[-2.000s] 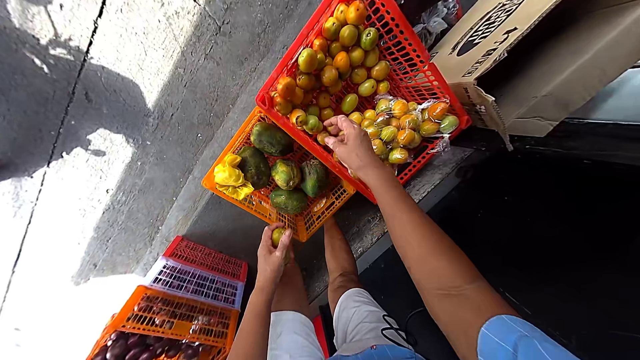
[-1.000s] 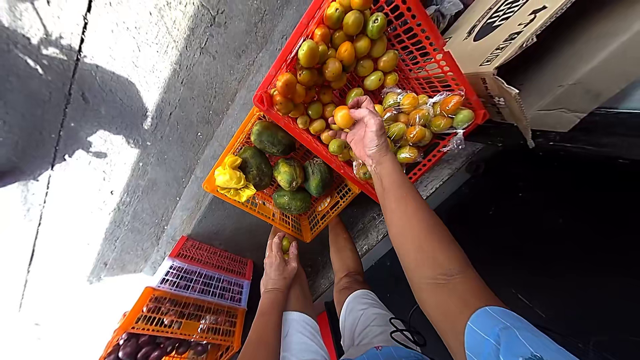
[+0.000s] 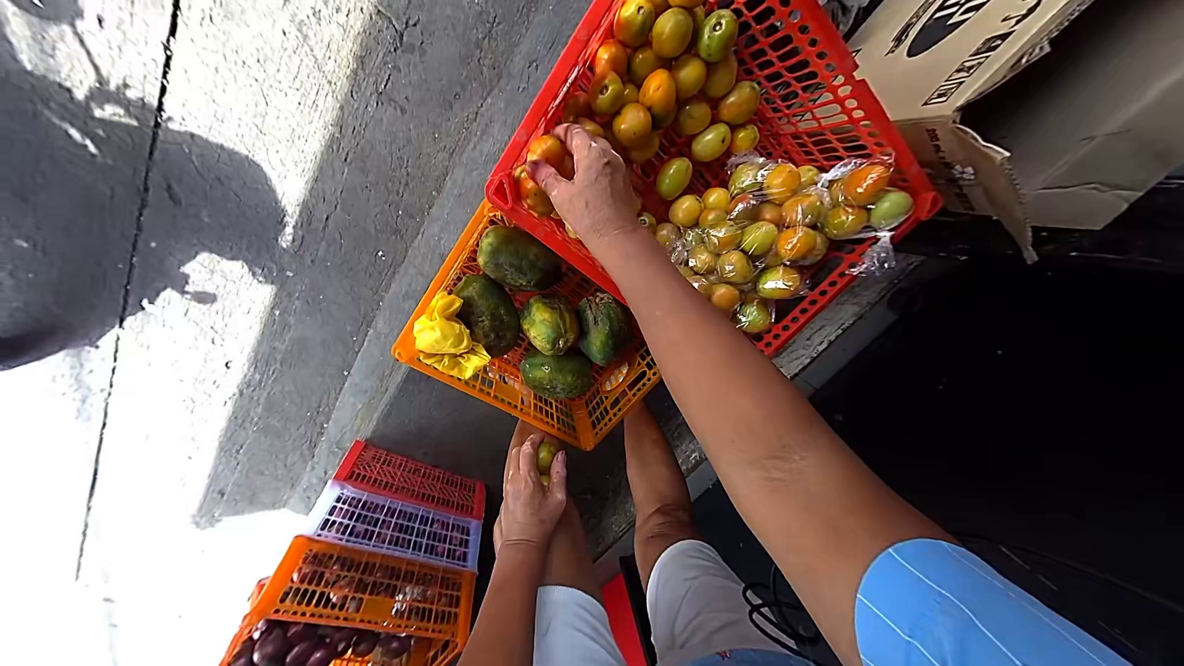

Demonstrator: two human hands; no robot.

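Observation:
My right hand (image 3: 592,185) reaches into the lower left corner of a red plastic crate (image 3: 564,65). Its fingers are around an orange-red tomato-like fruit (image 3: 548,151); whether it grips the fruit cannot be told. Loose green and orange fruits (image 3: 672,33) lie above the hand, and clear bags of such fruits (image 3: 777,231) are to its right. Below the crates, my left hand (image 3: 535,495) holds a greenish-yellow fruit (image 3: 546,455) near my knee.
Green papayas (image 3: 550,324) and a yellow plastic bag (image 3: 446,335) lie in an orange crate (image 3: 499,400) overlapped by the red one. Stacked crates (image 3: 370,583), some with dark purple produce (image 3: 305,647), stand lower left. A cardboard box (image 3: 962,65) is at the upper right.
My right hand has moved left, to the red crate's corner. An orange fruit was at its fingertips a second ago. My left hand still holds fruit by my knee.

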